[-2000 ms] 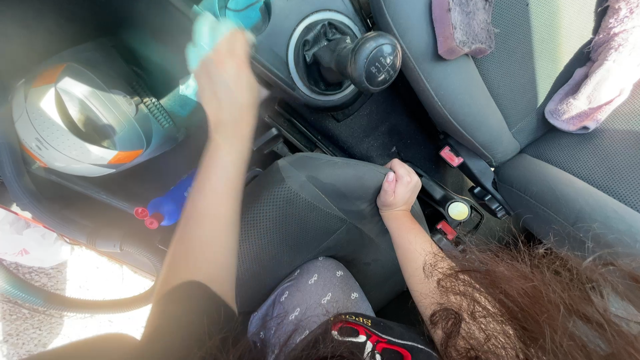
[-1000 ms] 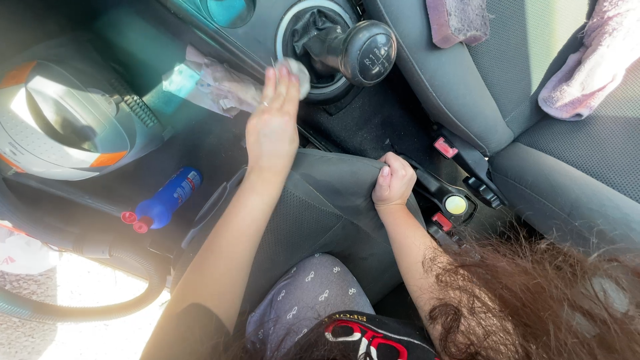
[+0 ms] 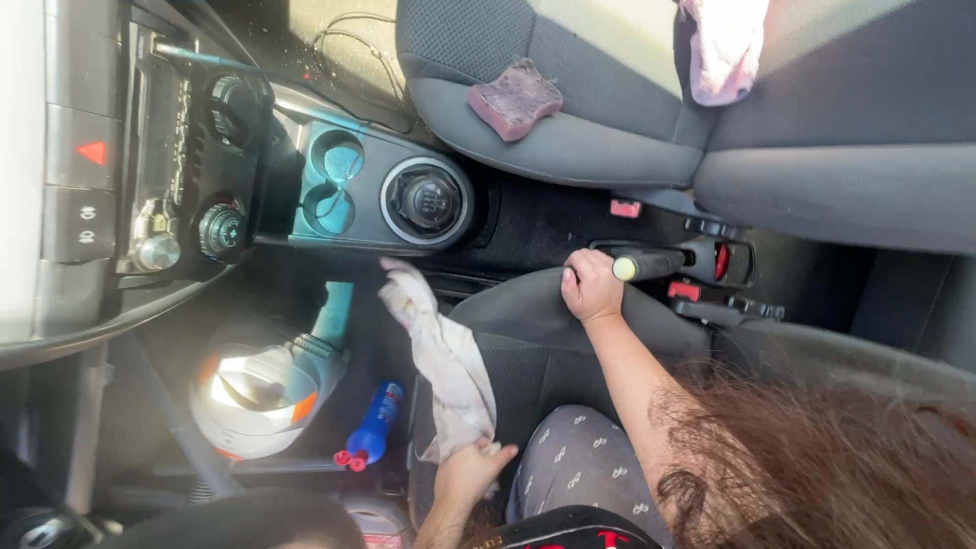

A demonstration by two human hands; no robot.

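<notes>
A crumpled whitish cloth (image 3: 450, 366) trails from my left hand (image 3: 469, 476), whose fingers are closed on its lower end above the dark fabric driver's seat (image 3: 518, 374). The cloth's far end reaches toward the centre console (image 3: 358, 236). My right hand (image 3: 593, 286) rests with curled fingers on the upper side edge of that seat, beside the tip of the handbrake lever (image 3: 648, 266). Nothing shows in its fingers. The gear knob (image 3: 429, 204) stands farther forward, with two cup holders (image 3: 335, 156) in front of it.
In the footwell lie a white and orange container (image 3: 255, 404) and a blue bottle with a red cap (image 3: 374, 427). A worn pink sponge (image 3: 516, 99) and a pinkish cloth (image 3: 724, 53) lie on the passenger seat. A thin cable (image 3: 366, 38) loops beyond the console.
My left hand has drawn back from beside the gear lever toward my lap, with the cloth stretched out from it. My right hand remains on the seat edge. The view has turned and shifted widely.
</notes>
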